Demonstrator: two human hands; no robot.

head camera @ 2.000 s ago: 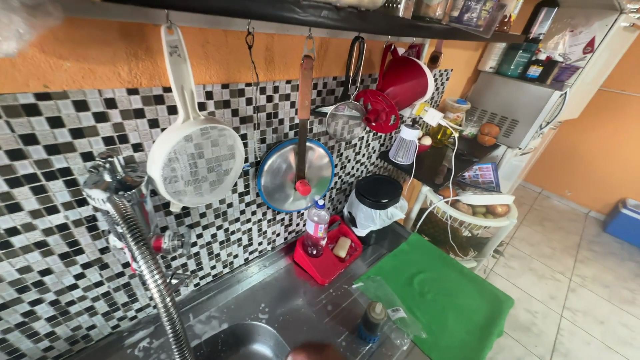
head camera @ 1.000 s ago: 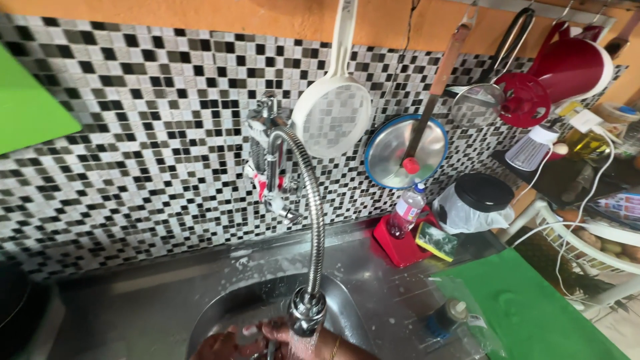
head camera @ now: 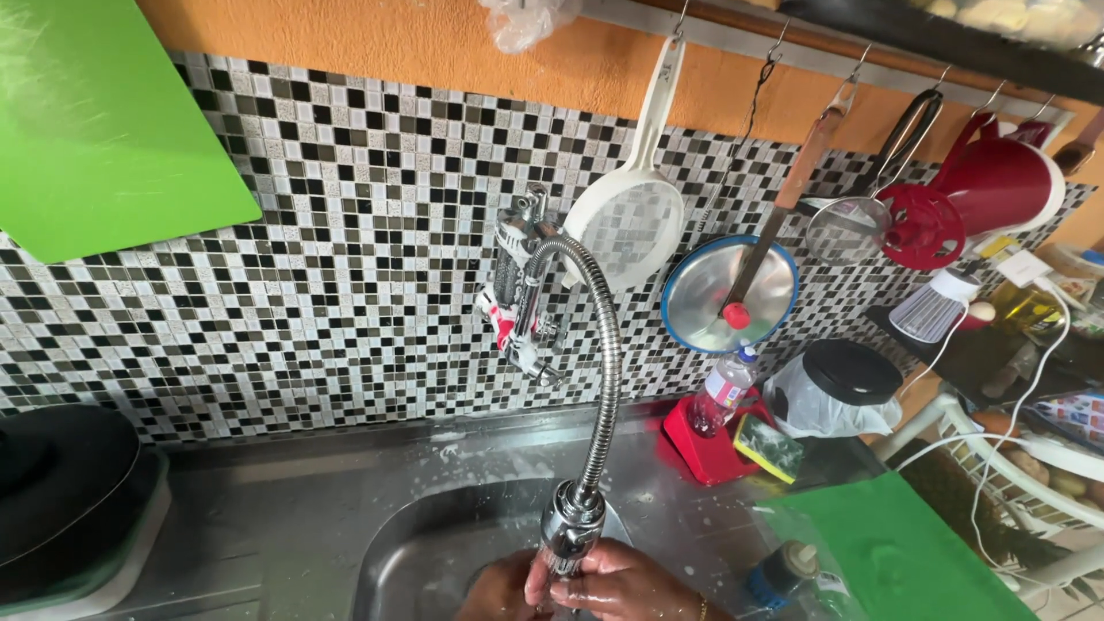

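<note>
Water runs from the chrome spray head of a flexible metal faucet over both hands, which are low in the stainless steel sink. My left hand is partly hidden behind the spray head and the frame's lower edge. My right hand has wet fingers bent around the stream, close to the left hand; whether anything lies between them cannot be seen. To the right, a red plastic holder bears a bottle of pink liquid and a yellow-green sponge.
A black-lidded pot stands left of the sink. On the right are a lined bin with black lid, a dark small bottle and a green mat. A white strainer and metal lid hang on the tiled wall.
The view has swung left since the first frame. The sponge shows in the red holder, where a pale bar lay two seconds ago. Both hands remain under the faucet, as one second ago.
</note>
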